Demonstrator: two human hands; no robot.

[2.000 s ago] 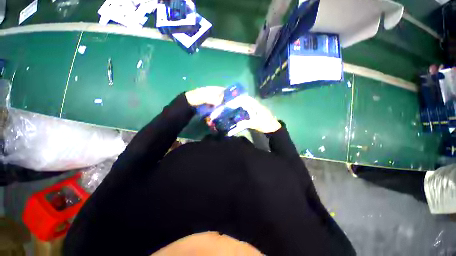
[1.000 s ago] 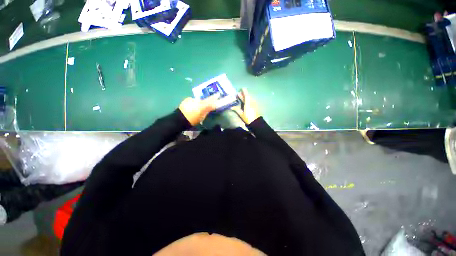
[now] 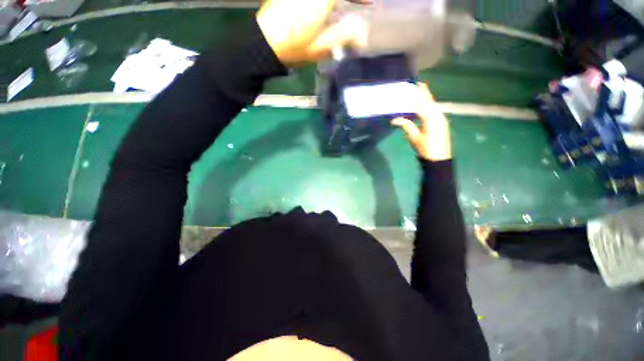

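The dark blue display box (image 3: 364, 134) stands on the green bench, near the pale rail, with a white panel on its front. Its raised pale lid flap (image 3: 406, 32) is blurred. My left hand (image 3: 303, 32) is over the box's upper left, its fingers blurred at the opening; whether they hold anything is unclear. My right hand (image 3: 429, 130) is at the box's right side, thumb at the front and fingers against the edge. No unit carton can be made out in either hand.
White paper pieces (image 3: 152, 65) and small clear bags (image 3: 74, 60) lie beyond the rail (image 3: 282, 101). More dark blue boxes (image 3: 586, 134) are at right, with another person's hand (image 3: 592, 76). A clear plastic bag (image 3: 42, 254) hangs at lower left; a red stool (image 3: 42, 345) shows below.
The unit carton that was in both hands no longer shows. My left hand has moved up over the display box and my right hand to its right side. The view has shifted.
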